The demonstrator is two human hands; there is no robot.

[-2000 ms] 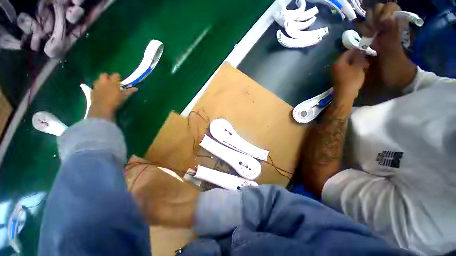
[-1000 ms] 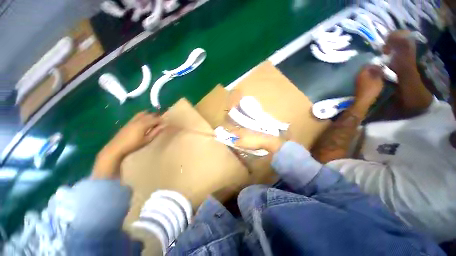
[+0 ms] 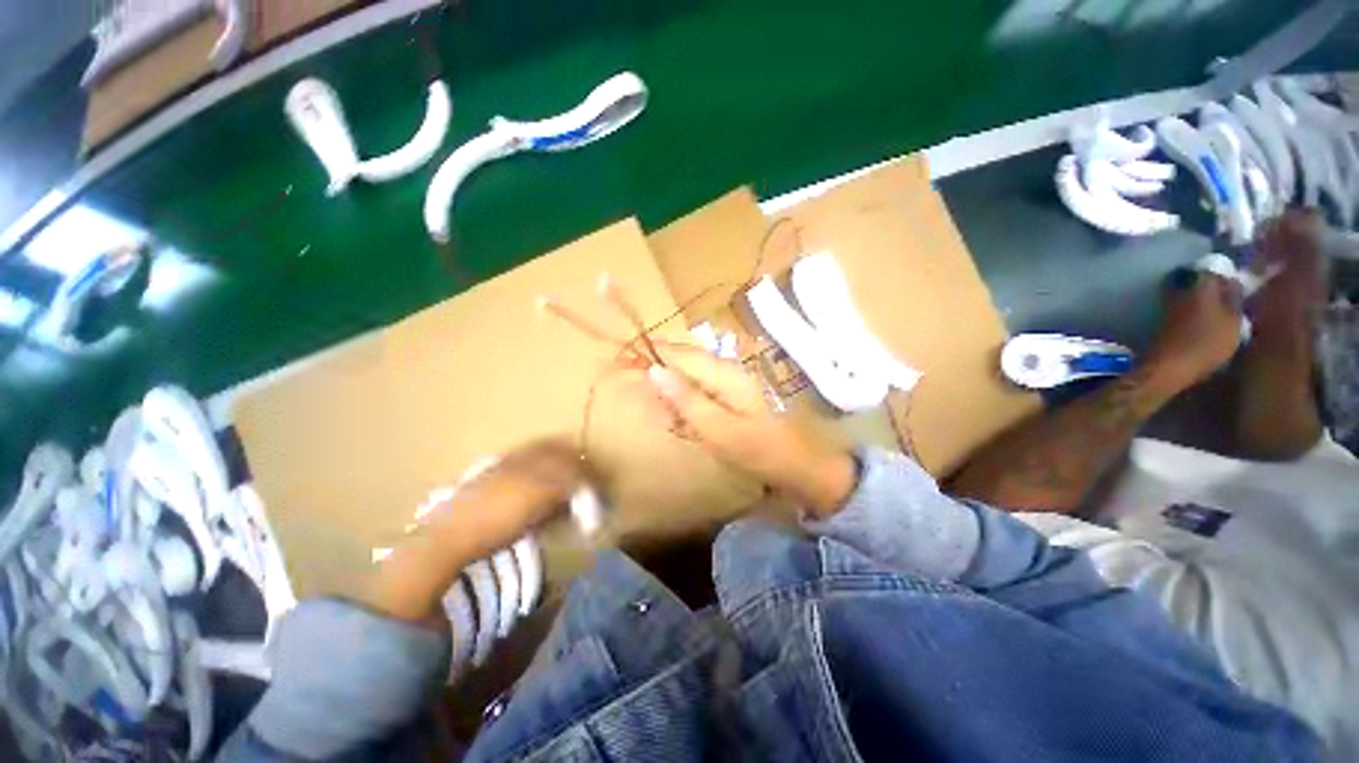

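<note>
My right hand (image 3: 738,425) is over the cardboard (image 3: 432,358), its fingertips pinched on thin dark red lead wires (image 3: 634,321). A white housing part lies partly hidden beside it. My left hand (image 3: 514,499) is blurred above stacked white arcs (image 3: 499,596). A small white end, seemingly of an arc (image 3: 586,511), shows at its fingertips; the rest is hidden. Two white housings (image 3: 835,336) lie side by side right of my right hand, with a thin wire at their lower end.
A green conveyor (image 3: 805,90) carries joined housings (image 3: 529,134). A loose housing pile (image 3: 112,567) is at lower left. On the right, a co-worker's tattooed arm (image 3: 1073,432) reaches past a white housing with blue (image 3: 1066,361); more arcs (image 3: 1118,179) lie beyond.
My left hand has left the conveyor, crossed the cardboard and moved down to the stacked arcs. My right hand has come off the white parts to the wires. The view has shifted.
</note>
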